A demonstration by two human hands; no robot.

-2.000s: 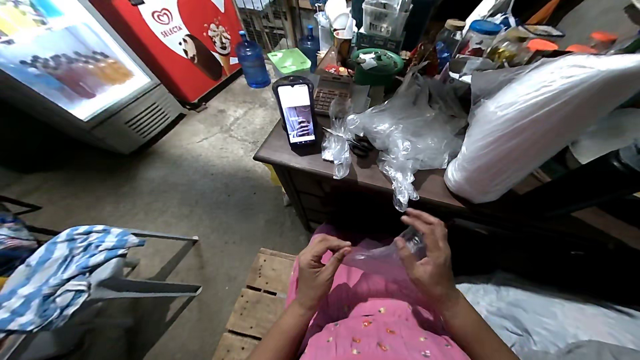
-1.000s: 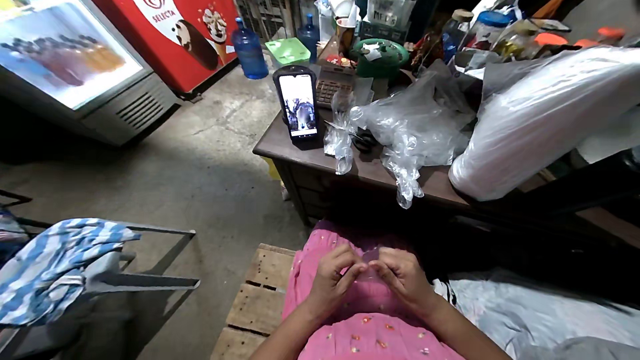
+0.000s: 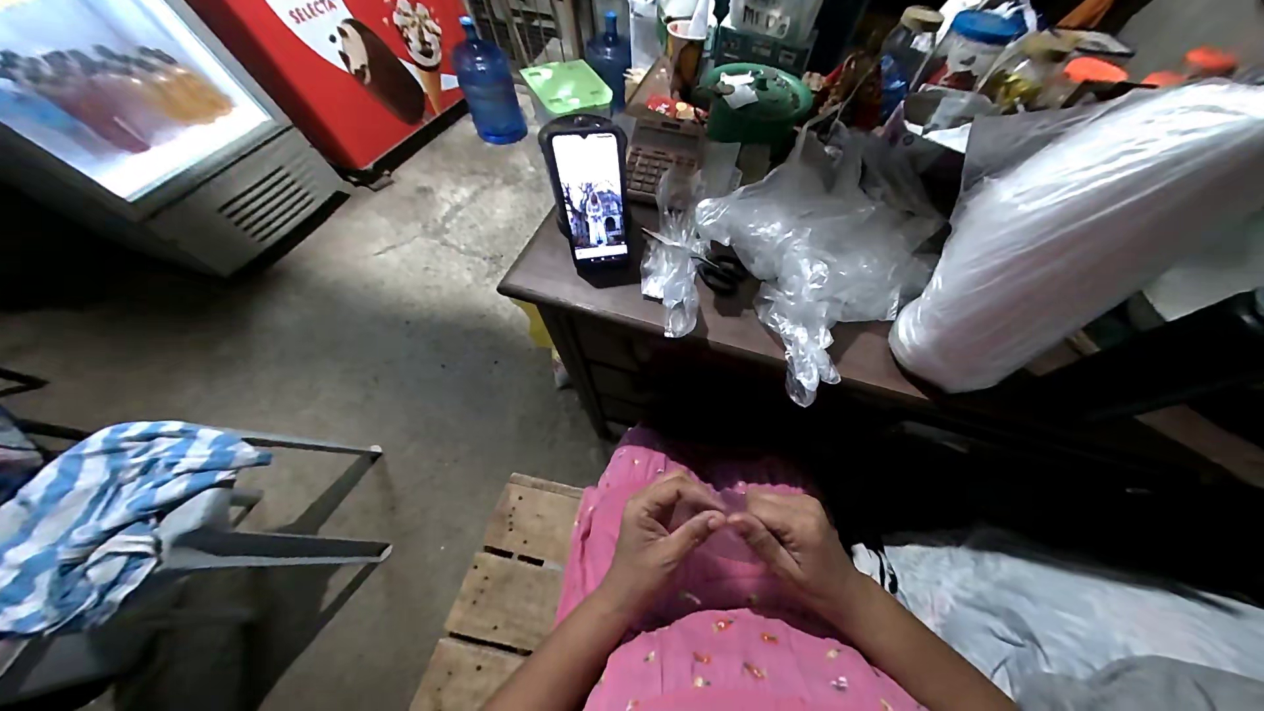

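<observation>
Both hands meet over the lap of a pink flowered garment [image 3: 726, 647]. My left hand [image 3: 664, 538] has its thumb and index finger pinched together on a barely visible piece of clear plastic film [image 3: 729, 502]. Touching it fingertip to fingertip, my right hand [image 3: 795, 543] pinches the same film from the other side. Beyond the hands, crumpled clear plastic bags [image 3: 820, 237] lie on a dark wooden desk [image 3: 711, 321], some hanging over its front edge. Black-handled scissors [image 3: 724, 272] are partly under the bags. A lit phone [image 3: 592, 197] stands upright at the desk's left corner.
A large roll of plastic [image 3: 1076, 237] leans on the desk's right side. Behind are a calculator [image 3: 660, 158], a green basket [image 3: 758, 104] and jars [image 3: 978, 44]. A slatted wooden bench [image 3: 513, 592] is beneath me. At left, a checked cloth [image 3: 118, 513] hangs over a chair.
My hands were farther apart two seconds ago, with clear plastic stretched between them. They have come together, fingertips meeting over the lap. The picture on the phone screen has changed.
</observation>
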